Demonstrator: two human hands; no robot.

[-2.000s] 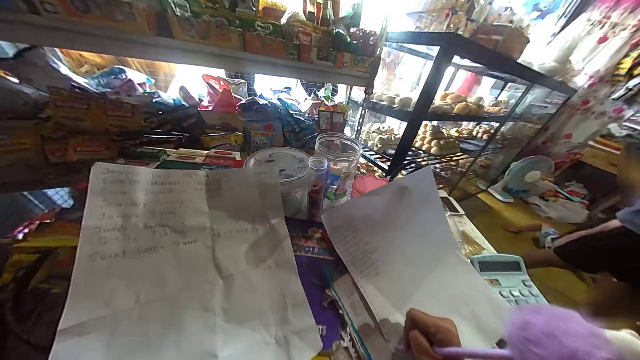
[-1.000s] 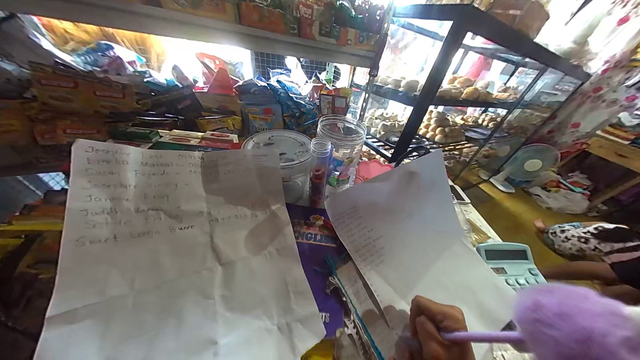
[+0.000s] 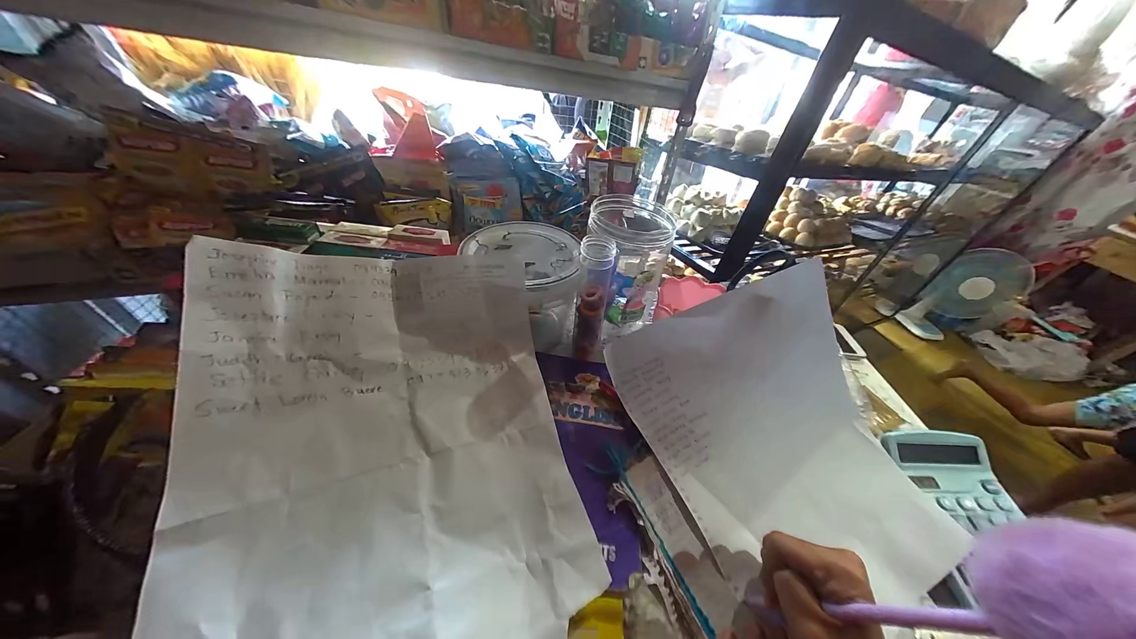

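Observation:
My right hand (image 3: 812,590) is closed around a purple pen (image 3: 905,616) with a fluffy pom-pom end, low over a white sheet of paper (image 3: 781,382) that bears small writing at its left. A larger creased sheet (image 3: 373,479) with handwritten lines at the top lies to the left. Between the sheets show a purple printed cover (image 3: 581,453) and a worn notebook edge (image 3: 674,550). A light blue calculator (image 3: 954,479) sits at the right sheet's edge. My left hand is not in view.
Behind the papers stand a lidded clear tub (image 3: 524,257), a slim tube (image 3: 593,302) and a clear jar (image 3: 632,240). Packaged goods fill the left and back. A black-framed rack (image 3: 785,169) holds eggs. At right are a fan (image 3: 976,284) and another person's arms (image 3: 1029,408).
The other person's arms and patterned clothing at the far right have shifted. My right hand stays low at the right sheet with the pen. The view has tilted slightly.

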